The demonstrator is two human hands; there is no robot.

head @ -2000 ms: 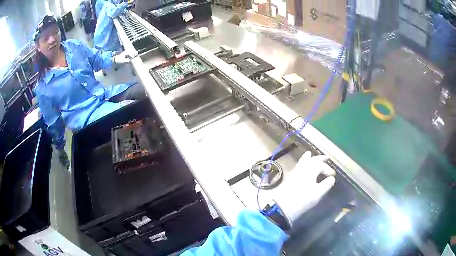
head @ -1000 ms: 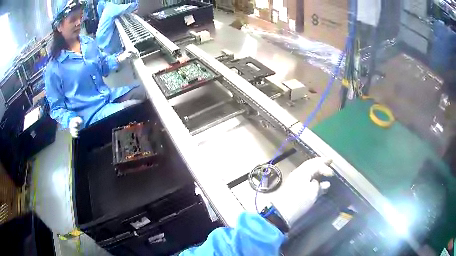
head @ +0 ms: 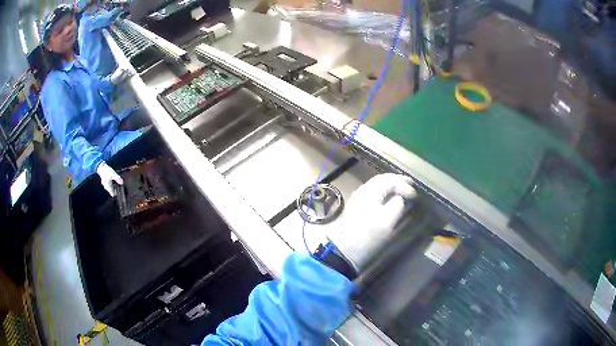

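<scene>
My left hand, in a white glove with a blue wrist strap, is over the conveyor right of centre. Its fingers are curled beside the blurred upper left edge of a dark board carrier; whether they grip it cannot be told. The carrier lies at the lower right, with a greenish surface and small pale specks, cut off by the bottom edge. A white label with a yellow end shows near its upper edge. My right hand is not in view.
A carrier with a green circuit board sits farther up the conveyor rails. A handwheel is left of my hand. A black tote holds another carrier, touched by a person's gloved hand. A yellow ring lies on the green mat.
The view has shifted, so the rails and tote sit farther left. More of the dark carrier's speckled surface shows. The other person's gloved hand has moved from the tote's rim onto the carrier inside.
</scene>
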